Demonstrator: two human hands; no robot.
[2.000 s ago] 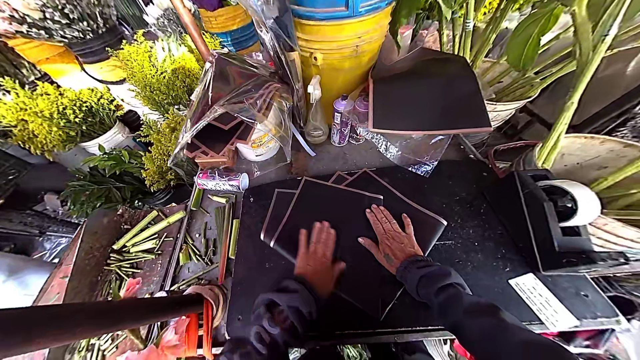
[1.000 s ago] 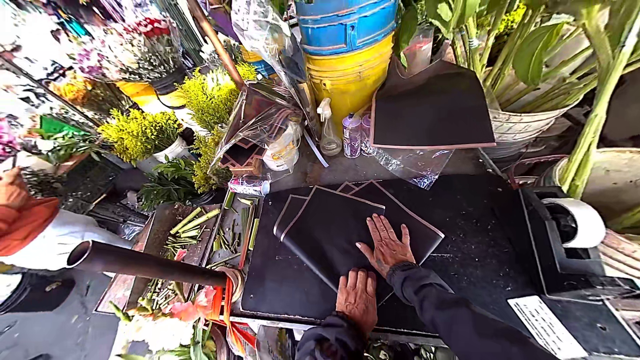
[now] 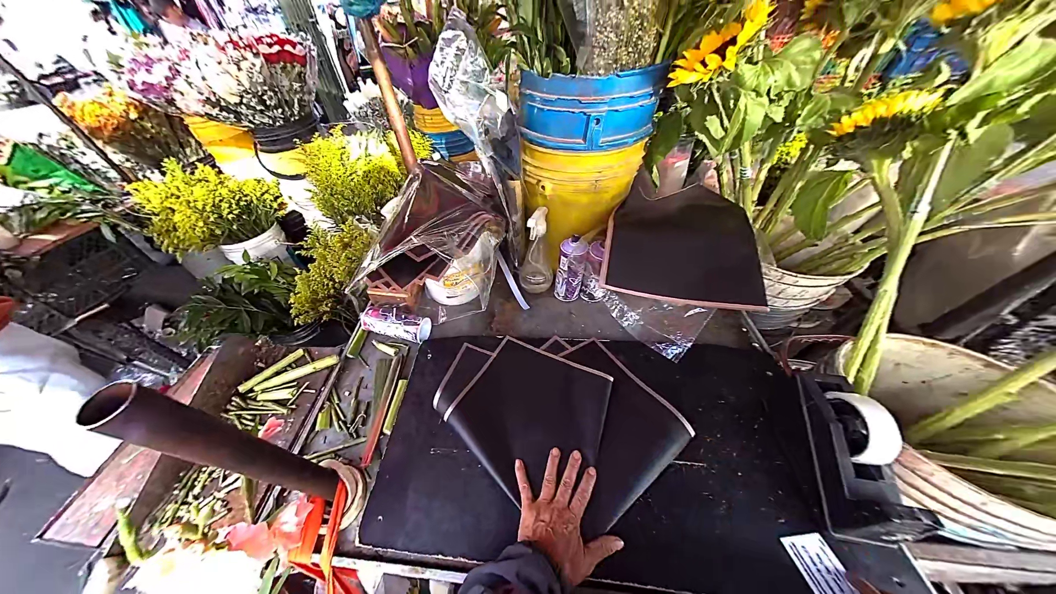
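Note:
My left hand [image 3: 559, 516] lies palm down with spread fingers on the narrow lower part of folded black wrapping paper [image 3: 536, 388]. The paper has pale pinkish borders and fans out in overlapping points toward the back of the black work surface [image 3: 734, 487]. My right hand is not clearly in view. Another black sheet with a pink border [image 3: 685, 247] lies behind, at the right. Beyond the folded paper, near the yellow bucket [image 3: 577, 186], are a clear spray bottle [image 3: 537, 256] and a purple-and-white spray can [image 3: 571, 268]. Another can [image 3: 396, 324] lies on its side to the left.
A tape dispenser [image 3: 837, 462] with a white roll [image 3: 870, 429] stands at the right edge. Cut stems [image 3: 289, 375] lie at the left, near a dark tube [image 3: 214, 437] and red ribbon [image 3: 330, 528]. Sunflowers [image 3: 887, 111] and buckets of yellow blooms [image 3: 206, 202] stand around the table.
My right hand, on the black paper in both earlier frames, has left it. My left hand remains on the paper's lower part, as one second ago. The view has shifted toward the flowers.

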